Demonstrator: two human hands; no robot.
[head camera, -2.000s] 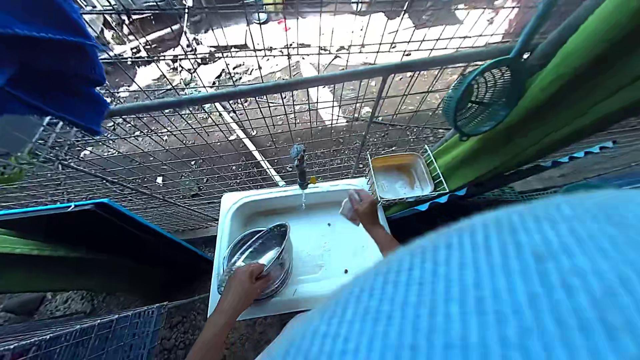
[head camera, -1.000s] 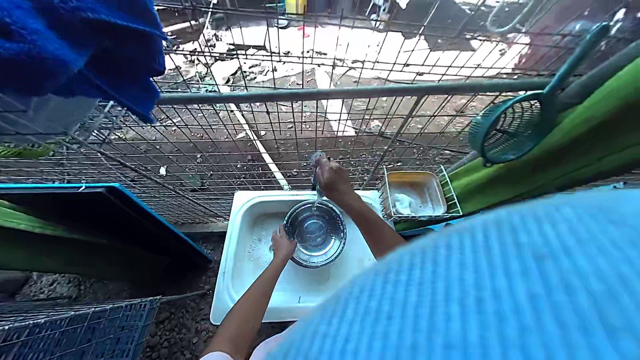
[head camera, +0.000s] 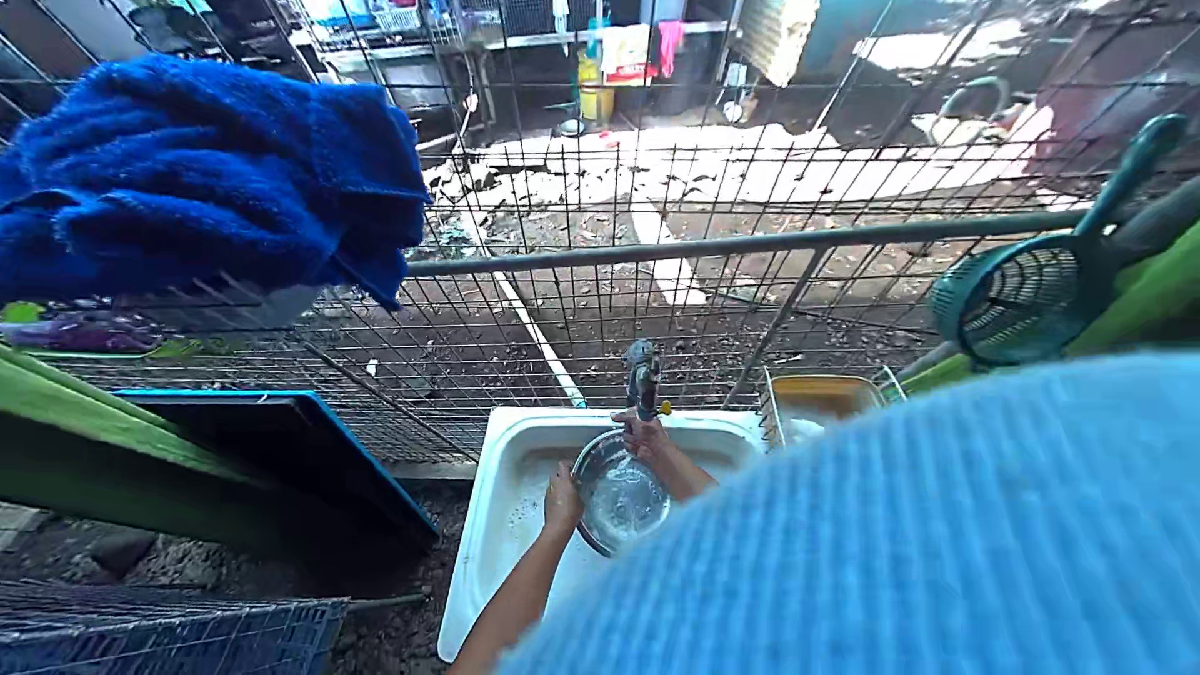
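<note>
A round metal bowl (head camera: 623, 502) with clear water in it is in the white sink basin (head camera: 469, 553). My left hand (head camera: 562, 502) grips the bowl's left rim, fingers over the edge. At the bowl's upper right rim is my right hand (head camera: 647, 439), just below the tap (head camera: 644, 380); whether its fingers close on the rim cannot be told. The tap has a small yellow part at its right. The light blue ribbed garment I wear hides the lower right of the basin and part of my right forearm.
Behind the sink stands a wire mesh fence with a horizontal pipe (head camera: 731, 248). A wire rack with a tan tray (head camera: 825, 392) adjoins the basin's right. A green plastic strainer (head camera: 1022, 295) hangs at right, a blue towel (head camera: 206, 178) at upper left. A dark blue-edged panel (head camera: 309, 459) leans left.
My right hand was at the tray side of the basin, then up at the tap, and is now lower, by the bowl's rim. My left hand stays on the metalware. The view has tilted up.
</note>
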